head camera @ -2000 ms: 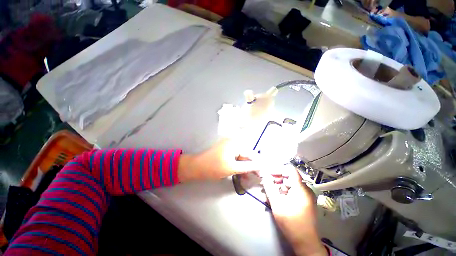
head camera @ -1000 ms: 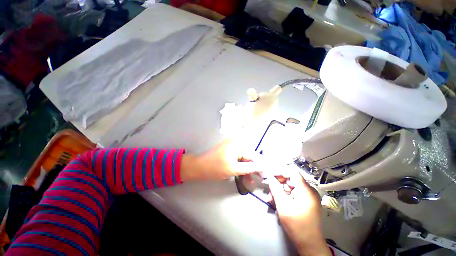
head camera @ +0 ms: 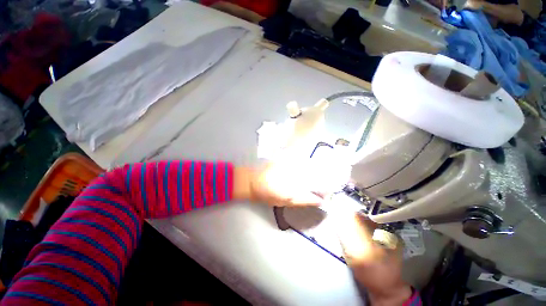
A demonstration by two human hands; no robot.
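The beige-grey sewing machine head [head camera: 407,158] stands at the right. Its needle area is washed out by glare. My left hand [head camera: 281,186] lies flat beside the needle, fingertips pointing at it, partly lost in the light. My right hand [head camera: 365,251] is blurred in front of the needle, its fingers close to my left fingertips. A small white workpiece [head camera: 344,206] seems to lie between the fingertips; its shape and any grip on it are unclear. The cream lamp [head camera: 306,119] stands behind the needle.
A thick white roll [head camera: 446,101] sits on the machine head. A long grey panel [head camera: 140,80] lies at the table's far left. Dark fabric [head camera: 299,39] lies behind, light blue fabric [head camera: 488,51] top right with a person's arm. An orange basket [head camera: 63,179] stands lower left.
My left hand has moved right, closer to the needle, and flattened. My right hand has shifted slightly, its wrist now lower right. The view has shifted a little.
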